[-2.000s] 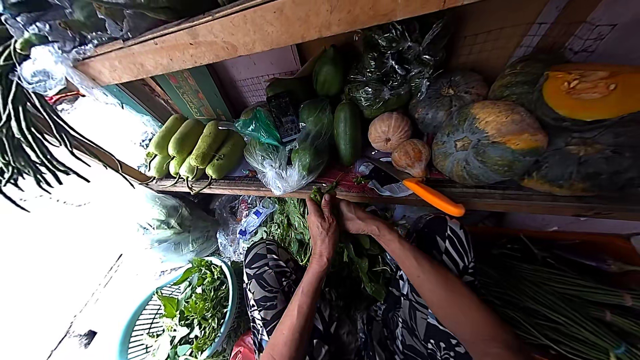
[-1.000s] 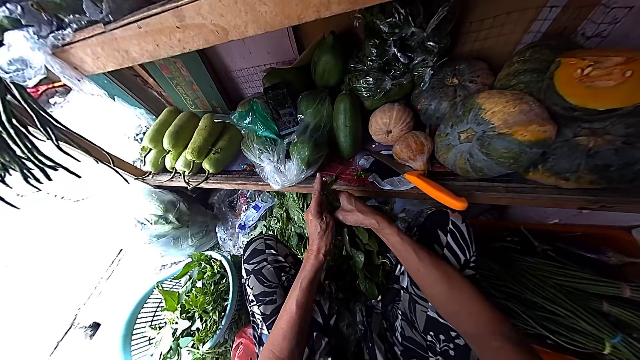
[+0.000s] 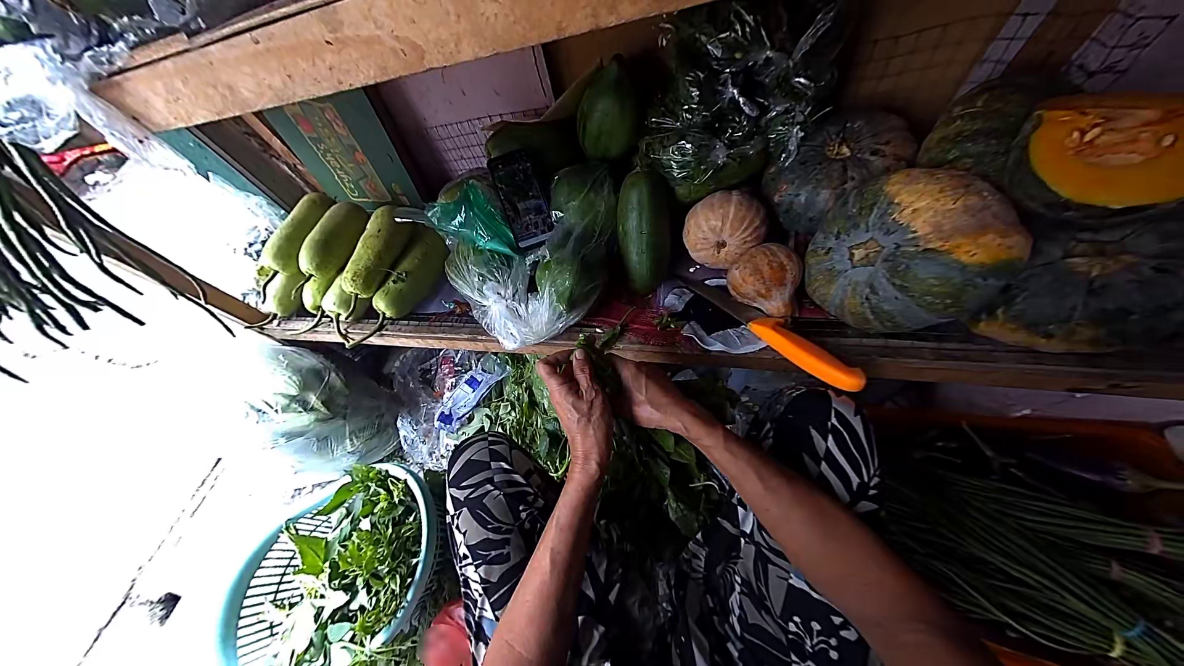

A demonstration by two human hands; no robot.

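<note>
My left hand (image 3: pixel 581 403) is closed on leafy green stems at the front edge of the wooden shelf. Close beside it, my right hand (image 3: pixel 649 392) has its fingers curled on the same leafy greens (image 3: pixel 680 472), whose leaves hang below it over my lap. Small leaf tips stick up between the hands. A knife with an orange handle (image 3: pixel 807 354) lies on the shelf to the right, its handle jutting past the edge. Left of the hands is a clear plastic bag (image 3: pixel 523 301). The undersides of both hands are hidden.
Light green gourds (image 3: pixel 379 250), a phone (image 3: pixel 521 197), green papaya-like fruits, small tan squashes (image 3: pixel 726 228), large pumpkins (image 3: pixel 916 250) and a cut pumpkin (image 3: pixel 1110 157) fill the shelf. A light blue basket (image 3: pixel 427 527) of greens stands lower left. Long green stalks (image 3: pixel 1036 546) lie lower right.
My hands stay close together at the shelf edge on the greens. The fingers of my left hand, more extended one second ago, are now more curled.
</note>
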